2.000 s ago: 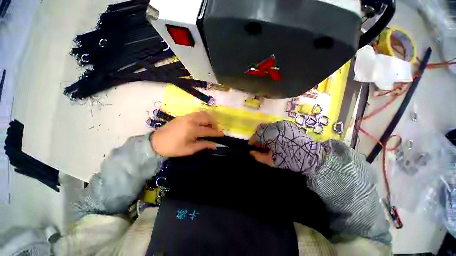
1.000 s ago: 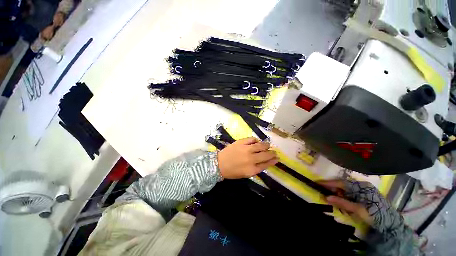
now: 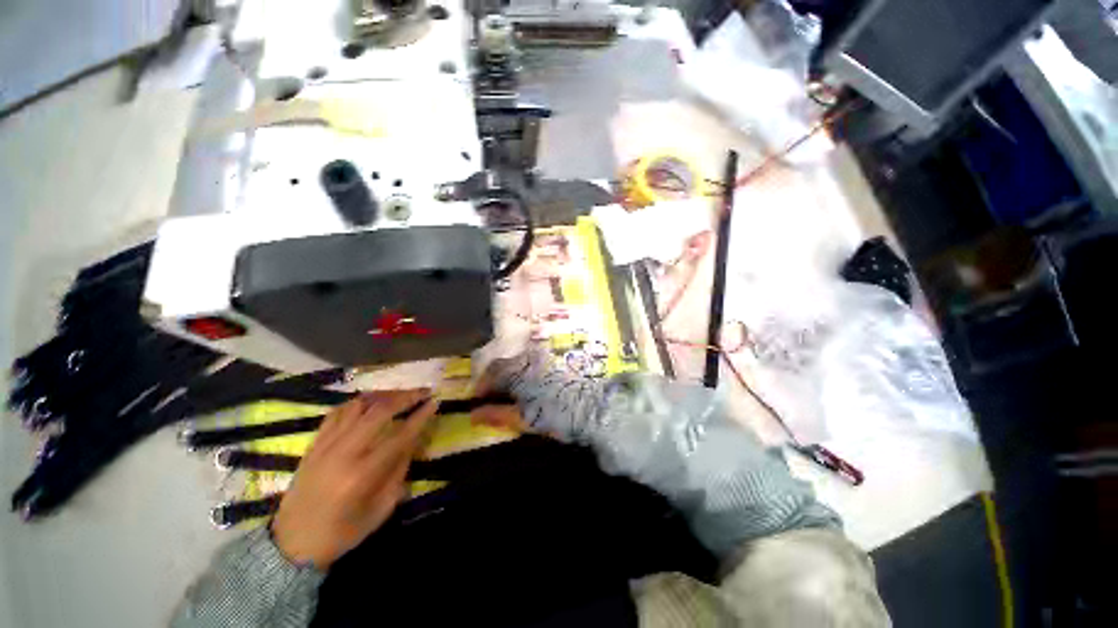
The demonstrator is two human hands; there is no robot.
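My left hand [image 3: 356, 472] lies over black straps on the yellow-covered surface, its fingers on a strap near the machine. My right hand [image 3: 527, 399], in a patterned covering, holds the other end of a black strap [image 3: 463, 405]; its fingertips are partly hidden. More black straps [image 3: 251, 507] with silver rings at their ends stick out left of my left hand. The sewing machine head [image 3: 368, 301] stands just beyond my hands and hides the needle. Loose D-rings [image 3: 582, 361] lie beside my right hand. Black straps also cover my lap.
A strap pile [image 3: 104, 350] lies left of the machine. To the right are a yellow tape roll [image 3: 665, 179], white paper [image 3: 662, 231], a single black strip [image 3: 721, 270], orange cord [image 3: 750, 386], a small red-and-dark tool [image 3: 834, 464] and a clear plastic bag [image 3: 901, 380].
The view swung left, then back right, showing the machine top and right table side. My hands are closer together than a second ago, with the strap still between them.
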